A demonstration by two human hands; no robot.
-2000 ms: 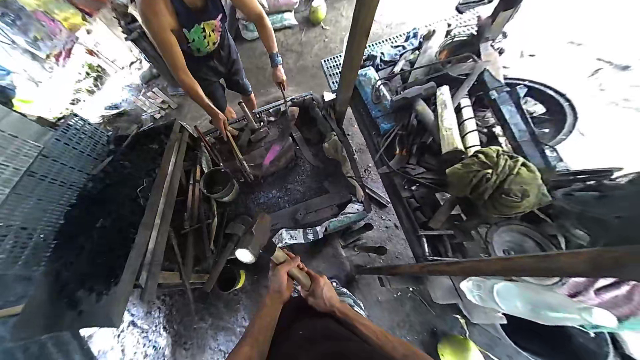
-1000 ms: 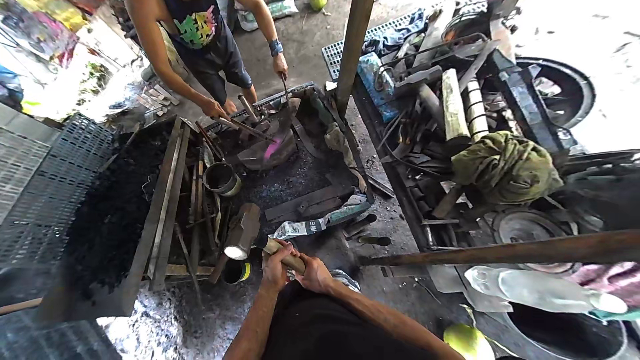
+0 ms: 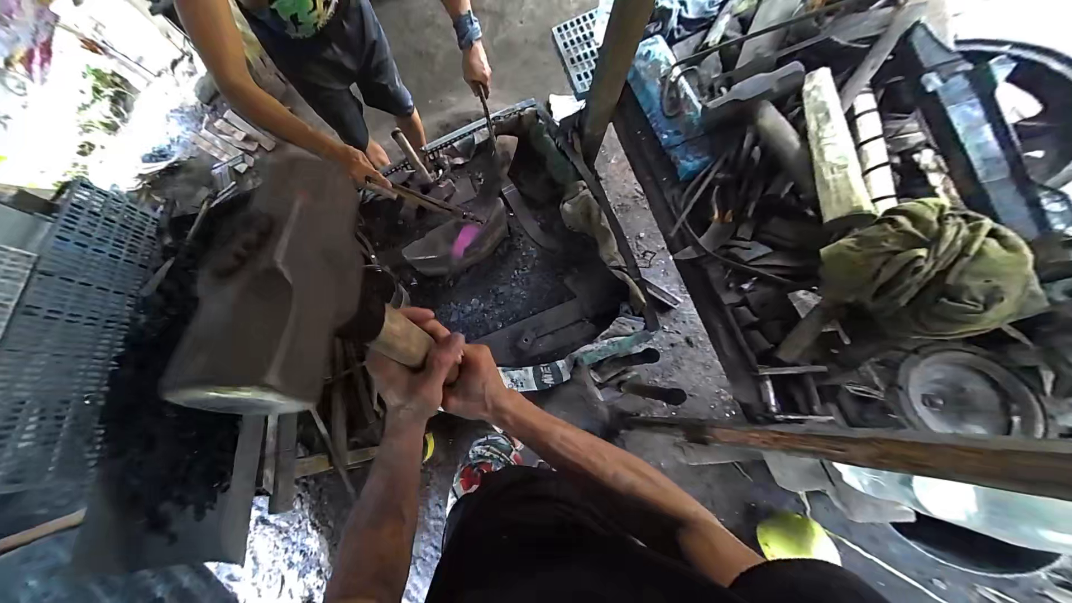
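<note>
My left hand [image 3: 410, 377] and my right hand [image 3: 476, 381] are wrapped one against the other around the wooden handle of a sledgehammer [image 3: 276, 293]. Its large, blurred steel head is raised at the left, close to the camera. Beyond my hands, a piece of metal with a glowing pink part [image 3: 465, 240] rests on a dark anvil block [image 3: 435, 253]. A co-worker's one hand [image 3: 364, 167] grips tongs [image 3: 423, 201] that reach to the glowing piece. The co-worker's other hand [image 3: 477, 71] holds a thin dark tool [image 3: 489, 121], whose lower end is blurred.
A bin of black charcoal [image 3: 167, 469] lies at the left beside a grey plastic crate [image 3: 75, 335]. At the right, a bench holds scrap metal, wood and a green cloth [image 3: 930, 268]. A wooden post [image 3: 615, 75] and a beam [image 3: 837, 452] stand near me. A green fruit [image 3: 796, 538] lies low right.
The sledgehammer head has risen from low in front of me toward the camera, at the left. My hands stay on its handle. The co-worker remains at the block with tongs.
</note>
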